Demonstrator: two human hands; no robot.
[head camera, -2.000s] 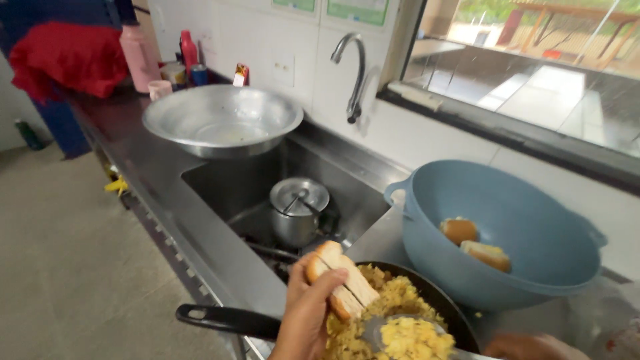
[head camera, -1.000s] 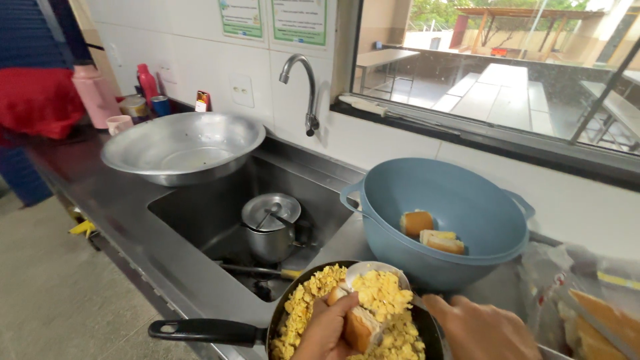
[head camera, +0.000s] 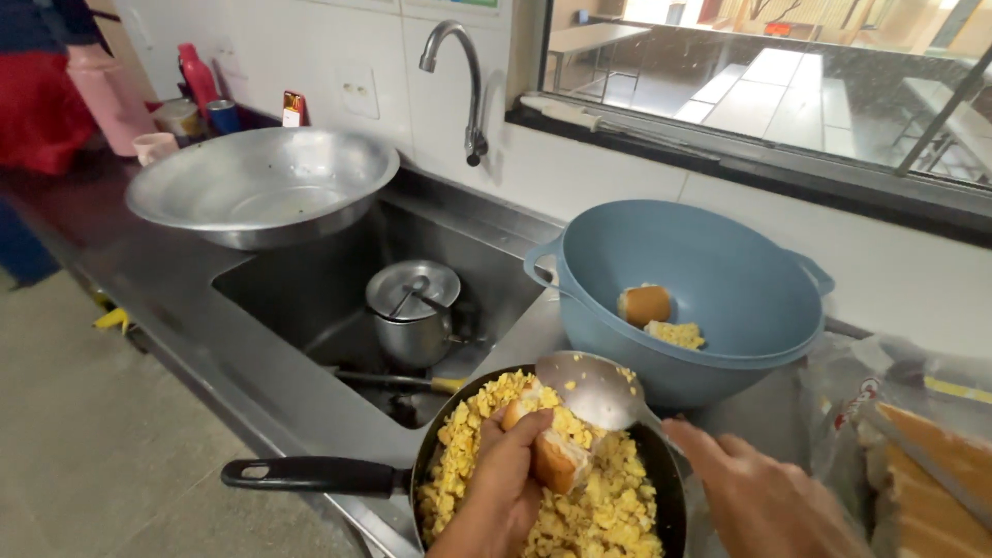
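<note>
My left hand (head camera: 508, 473) holds a split bread roll (head camera: 556, 457) over a black frying pan (head camera: 680, 496) of scrambled eggs (head camera: 620, 504). Egg shows in the roll's opening. In my right hand (head camera: 763, 484) is the handle of a large metal serving spoon (head camera: 593, 387); its bowl, with a few egg bits on it, is at the pan's far rim, just beyond the roll. Behind the pan stands a blue-grey plastic bowl (head camera: 690, 232) with two handles. Two roll pieces lie in it, one brown crust up (head camera: 647, 304), the other with egg showing (head camera: 676, 334).
A lidded metal pot (head camera: 415, 337) stands in the sink (head camera: 325, 287) under a faucet (head camera: 465, 85). A wide aluminium basin (head camera: 263, 182) sits beyond it. At right, bread (head camera: 922, 465) lies by a plastic bag (head camera: 860, 387) with a knife (head camera: 930, 457) across it. The pan's handle (head camera: 318, 474) extends left over the counter edge.
The spoon, heaped with egg and against the roll one second ago, now carries only a few bits beyond it. Two seconds ago the left hand held the bread higher, near the pan's far-left rim.
</note>
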